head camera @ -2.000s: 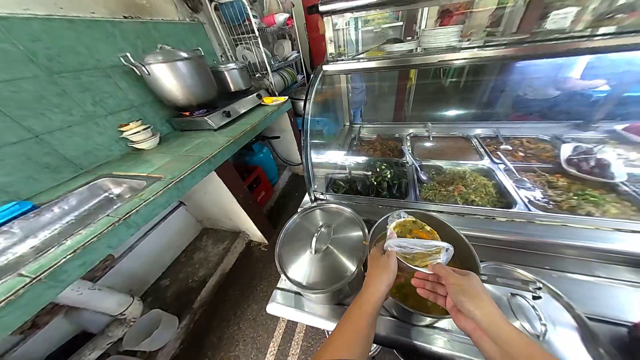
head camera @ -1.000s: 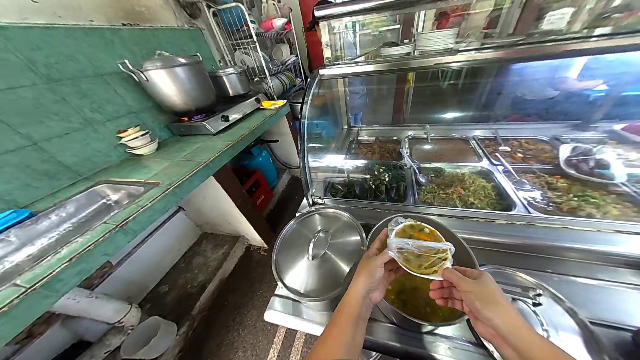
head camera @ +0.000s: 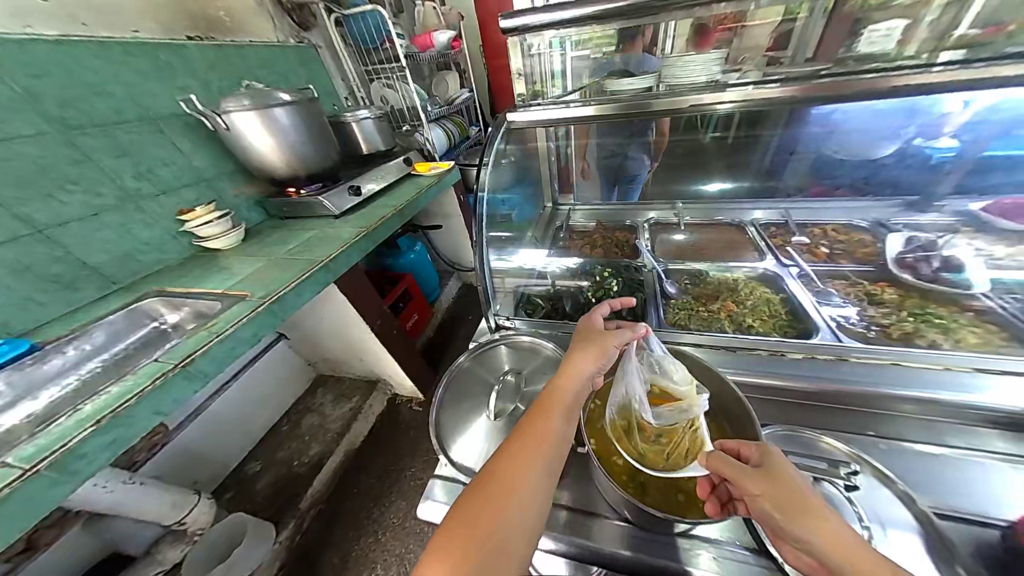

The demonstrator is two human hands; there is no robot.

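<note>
A clear plastic bag [head camera: 652, 428] with yellowish soup in it hangs over a steel pot of soup [head camera: 644, 490]. My left hand [head camera: 600, 344] pinches the bag's gathered top between thumb and finger, the other fingers raised. At the bag's lower right, my right hand [head camera: 740, 484] grips the edge of a white bowl [head camera: 696, 468], whose rim shows around the bag; the rest of the bowl is hidden. Left of the pot lies a round steel lid [head camera: 472, 408]. Another steel lid [head camera: 888, 488], with tongs [head camera: 820, 466] on it, lies to the right.
A glass display case [head camera: 512, 208] with trays of cooked food stands ahead. On the green tiled counter [head camera: 312, 268] at left are a large pot [head camera: 280, 136] over a lit gas stove [head camera: 344, 188], small stacked bowls [head camera: 216, 228] and a sink [head camera: 104, 344]. A person [head camera: 628, 144] stands beyond the glass.
My left hand has gone from the bowl's side up to the bag's top, and the bag's top is now drawn upward. My right hand stays at the bowl's edge.
</note>
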